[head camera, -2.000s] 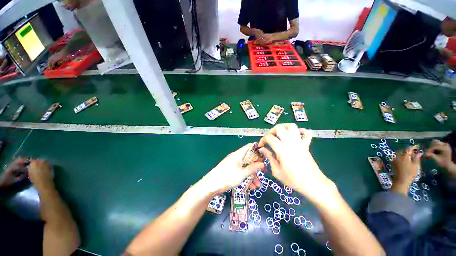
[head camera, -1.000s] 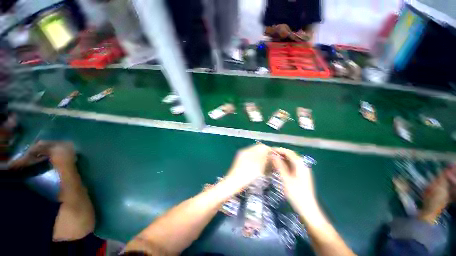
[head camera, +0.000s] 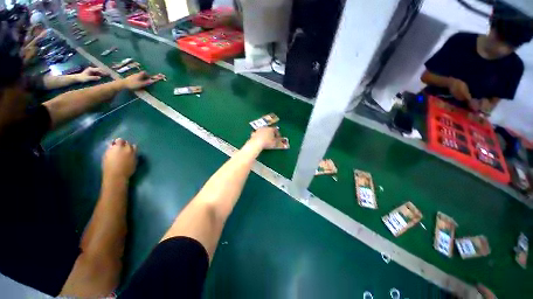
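Observation:
My left hand reaches over the pale rail onto the green belt. Its fingers are closed over the left end of a circuit board, whose right end shows. Another copper-and-white board lies just behind the hand. The fingertips' underside is hidden. A small skin-coloured sliver at the bottom right edge, beside the rail, may be part of my right hand; its grip does not show. Several thin white rings lie at the bottom of the view.
Several boards lie along the belt. A slanting white post stands on the rail, right of my arm. Another worker's forearm and hand are at left; a further hand reaches onto the belt. A person sits opposite behind a red tray.
The view has swung left. My left hand has left the spot where both hands worked together and now reaches across the rail onto the belt. The board pile is out of view.

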